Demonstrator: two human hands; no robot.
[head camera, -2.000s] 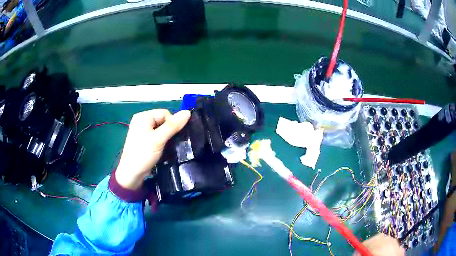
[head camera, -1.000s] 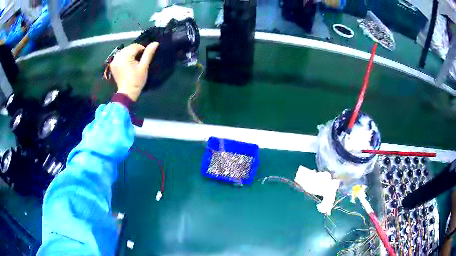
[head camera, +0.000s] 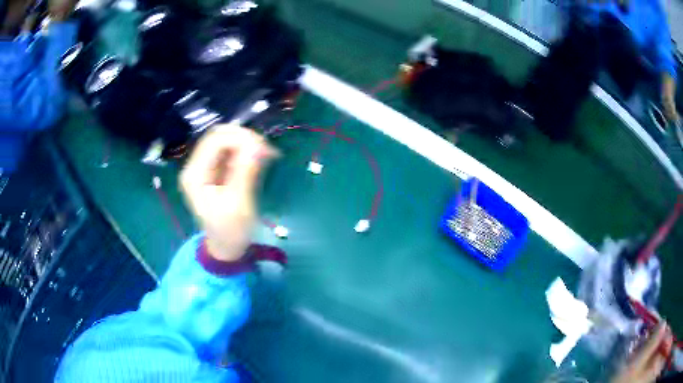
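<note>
My left hand (head camera: 223, 183) is blurred, with curled fingers, in front of the cluster of black lens housings (head camera: 168, 82) at upper left. Blur hides whether it touches or holds anything. A black housing (head camera: 468, 90) with a red wire lies beyond the white strip. My right hand (head camera: 650, 357) is cut off and blurred at the lower right edge, beside the grease pot (head camera: 608, 288). Its fingers are around a red stick of a grease brush (head camera: 669, 345); the brush tip cannot be made out. Another red stick (head camera: 663, 230) rises from the pot.
An open blue screw box (head camera: 485, 228) lies near the white strip (head camera: 419, 138). A white wipe (head camera: 567, 318) lies left of the pot. Red wires with white plugs (head camera: 362, 225) cross the green table. People's blue sleeves show at upper left (head camera: 34, 97) and upper right (head camera: 650, 34).
My left hand has let go of the housing beyond the white strip and moved back towards the cluster. The view has turned left. My right hand has come into view by the pot.
</note>
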